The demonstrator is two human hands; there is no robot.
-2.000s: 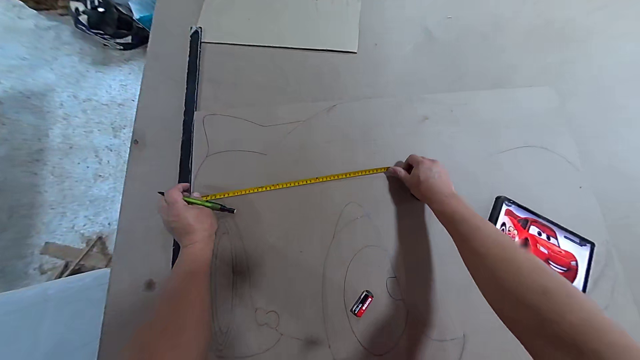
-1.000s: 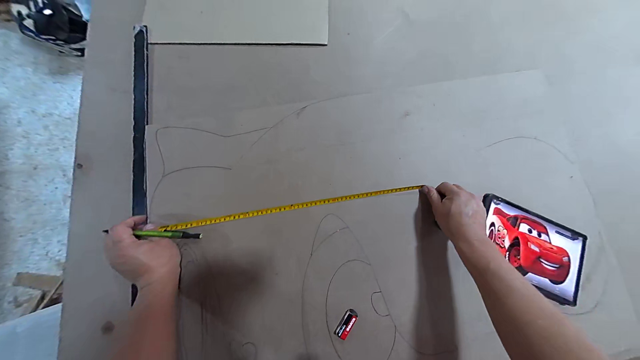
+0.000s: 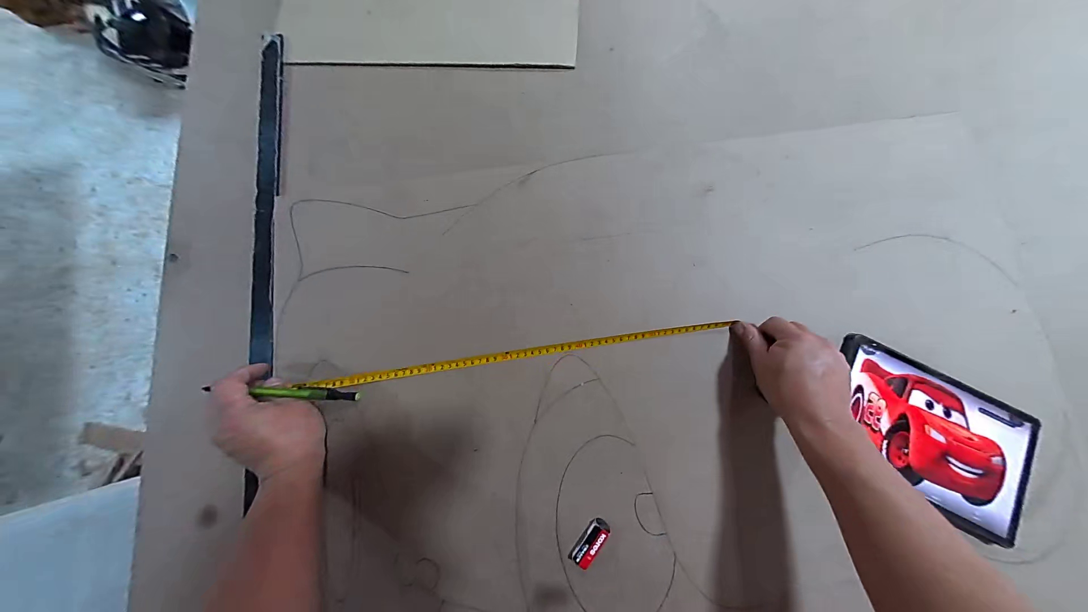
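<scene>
A yellow measuring tape [image 3: 510,353] lies stretched between my two hands over a board [image 3: 476,297] that bears pencil outlines. My left hand [image 3: 268,421] rests at the tape's left end by a dark straight strip [image 3: 265,212], with a green pencil or pen [image 3: 310,393] held across its fingers. The tape's right end is pinched between thumb and fingers of my right hand [image 3: 790,361]. Just right of that hand lies a tablet or phone [image 3: 952,438] showing a red cartoon car. A small red and black eraser or battery-like piece [image 3: 590,544] lies on the drawn curves.
A pale flat panel [image 3: 429,32] lies at the top, its lower edge near the dark strip. The table's left edge [image 3: 166,255] borders a speckled floor. A dark bag or similar item [image 3: 144,34] sits at the upper left; wood scraps [image 3: 115,438] are at the lower left.
The view has shifted. Both hands remain at the ends of the stretched tape; my right hand is now closer to the tablet or phone than two seconds ago.
</scene>
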